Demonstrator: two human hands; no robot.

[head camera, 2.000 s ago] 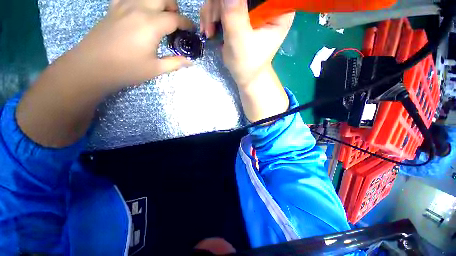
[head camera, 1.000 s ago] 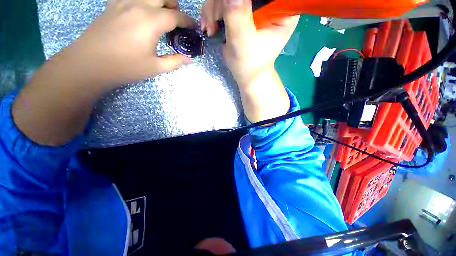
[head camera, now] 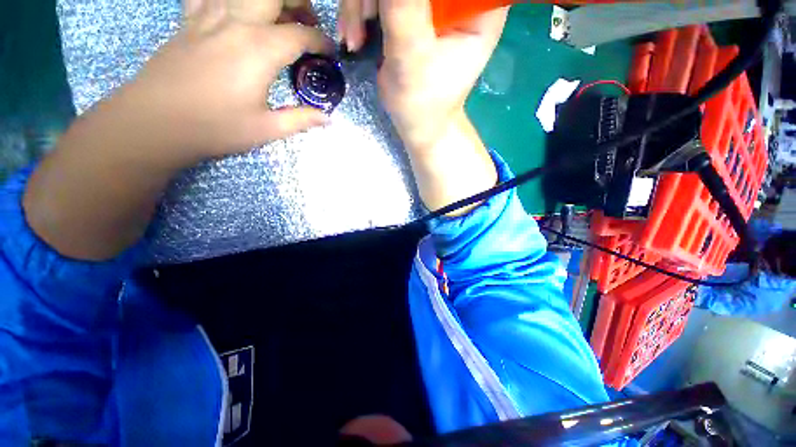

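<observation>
My left hand (head camera: 227, 83) holds a small round black lens-like part (head camera: 319, 82) between thumb and fingers, its ringed face showing with a purplish shine. My right hand (head camera: 428, 74) is closed around an orange-and-black handheld tool (head camera: 467, 12), whose upper part is cut off by the top edge. The tool's working end is hidden or too dark to tell. Both hands are over a silvery bumpy mat (head camera: 253, 196). The black cord (head camera: 524, 177) crosses my right forearm.
A black box (head camera: 580, 144) with a cable and thin red wire stands on the green bench (head camera: 515, 113) at right, beside a white scrap (head camera: 554, 102). Red trays (head camera: 650, 323) are stacked beyond. Part of another person in blue (head camera: 751, 292) shows at far right.
The orange tool has swung up and left, so less of it shows. My right hand has moved slightly left. The black part is turned more face-on, with a wider gap to the right fingers.
</observation>
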